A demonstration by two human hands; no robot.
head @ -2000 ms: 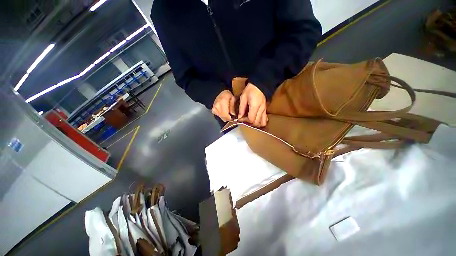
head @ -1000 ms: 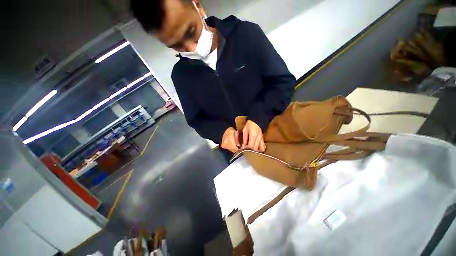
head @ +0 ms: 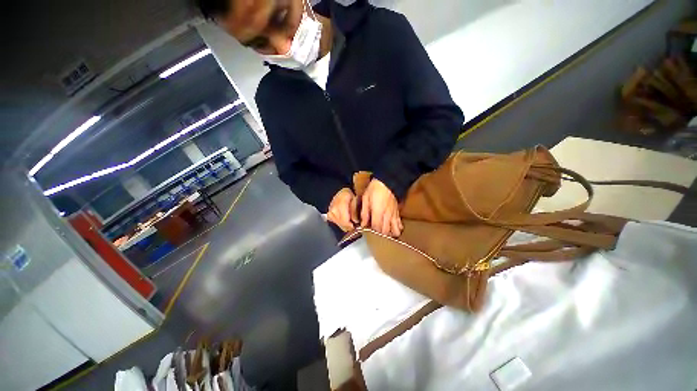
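A brown handbag [head: 436,260] with a pale zip-like edge lies on the white-covered table in front of me. Its long straps [head: 565,225] trail to the right over the table. Another person in a dark jacket [head: 351,114] and white mask stands behind the table. That person's two hands [head: 367,210] pinch the bag's left end and a small brown piece that stands up between the fingers. Neither my left hand nor my right hand is in the picture.
A white sheet [head: 581,321] covers the table, with a small square patch [head: 510,374] on it. A long brown strip [head: 397,331] lies on it. White and brown bundled pieces [head: 191,370] stand at the lower left. Brown heaps [head: 657,92] lie at the far right.
The view has tilted up and shifted, so the other person's masked head now shows and the floor bundles sit lower. That person's hands remain at the bag's left end.
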